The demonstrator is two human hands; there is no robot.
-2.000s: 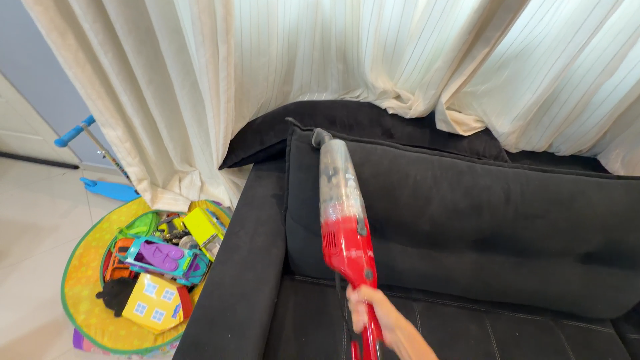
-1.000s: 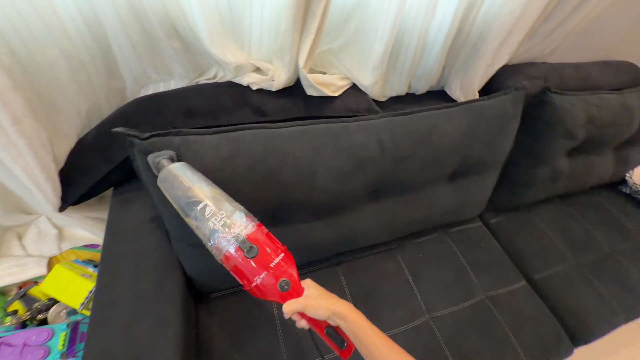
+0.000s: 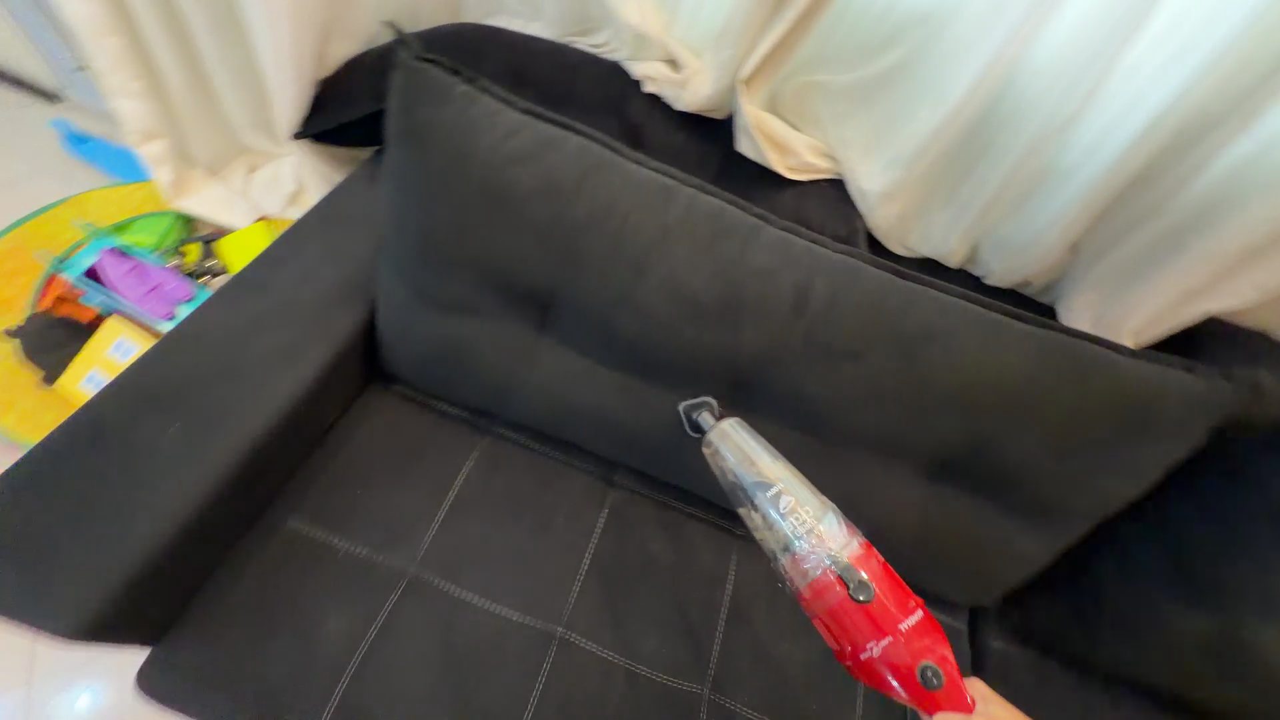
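Note:
A red handheld vacuum cleaner with a clear dust chamber points up and left from the lower right. My right hand, cut off by the bottom edge, is closed around its handle. The small dark nozzle is at the lower front of the black back cushion; whether it touches the fabric is hard to tell. Below it lies the black sofa seat with pale grid stitching. My left hand is out of view.
The sofa's black armrest stands at the left. Beyond it, colourful toys lie on a yellow round mat on the floor. Cream curtains hang behind the sofa and partly rest on its back. A blue object lies near the curtain.
The vacuum nozzle has gone from the cushion's upper left corner to its lower middle, with my right hand still on the handle. The view has shifted and tilted.

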